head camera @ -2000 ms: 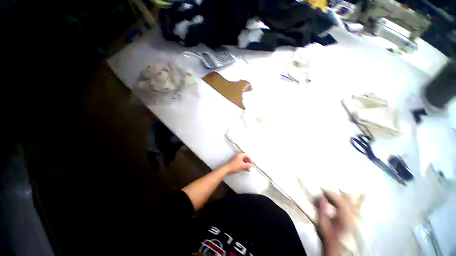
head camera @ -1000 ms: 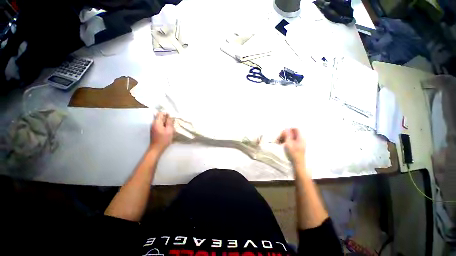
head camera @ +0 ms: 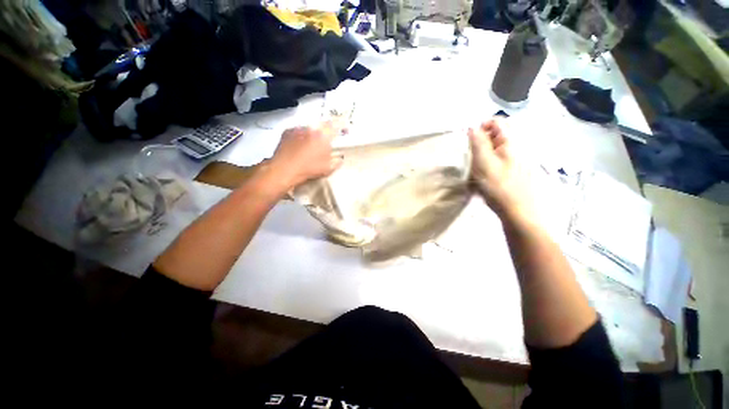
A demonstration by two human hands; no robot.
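Note:
A cream fabric is held up by its top edge above the white table. It sags between my hands, with wrinkled folds and a ragged lower edge. My left hand grips its upper left corner. My right hand grips its upper right corner. The fingertips of both hands are partly hidden in the cloth. The shears are not visible; the raised fabric covers that area.
A brown card piece lies partly behind my left forearm. A calculator, crumpled beige cloth in plastic and dark garments are on the left. A grey-brown cylinder stands at the far side. Paper sheets lie right.
The cream fabric has been lifted off the tabletop and spread between both hands. Both hands have moved up and away from my body. The camera view has also shifted.

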